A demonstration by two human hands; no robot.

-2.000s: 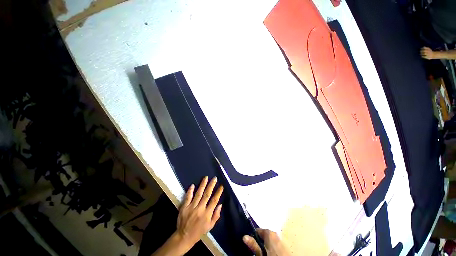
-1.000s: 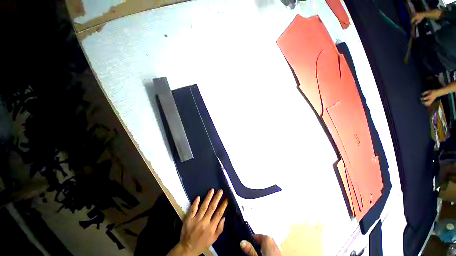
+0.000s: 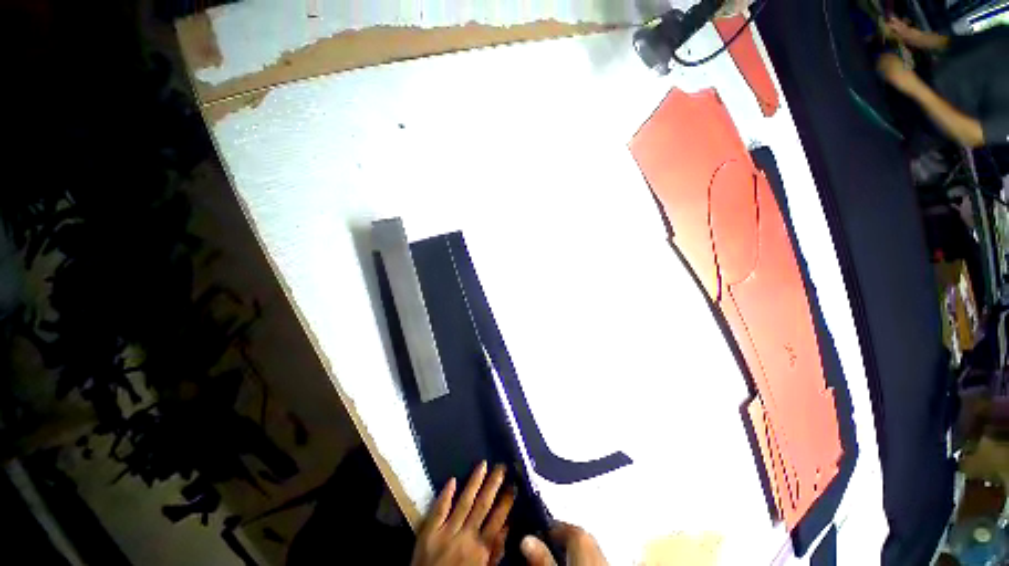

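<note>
A dark navy cloth panel (image 3: 443,332) lies lengthwise near the table's left edge, with a thin pale chalk line near its far end. A grey weight bar (image 3: 412,310) rests along its left side. A narrow dark strip (image 3: 575,469) runs down its right side and curves off right; a pale gap parts it from the panel. My left hand (image 3: 465,525) lies flat on the panel, fingers spread. My right hand (image 3: 567,546), cut off by the bottom edge, is closed around the dark handles of shears, mostly hidden; the blades cannot be made out against the cloth.
Red card patterns (image 3: 763,299) lie on dark cloth to the right. A dark machine part with a cord (image 3: 661,42) stands at the top beside another red card (image 3: 752,66). A wide dark cloth (image 3: 874,254) runs along the far side, with a person's arms (image 3: 935,102) beyond.
The view has shifted, so the table things sit lower in the picture. The gap between panel and strip reaches further up the chalk line. The machine part has come into view.
</note>
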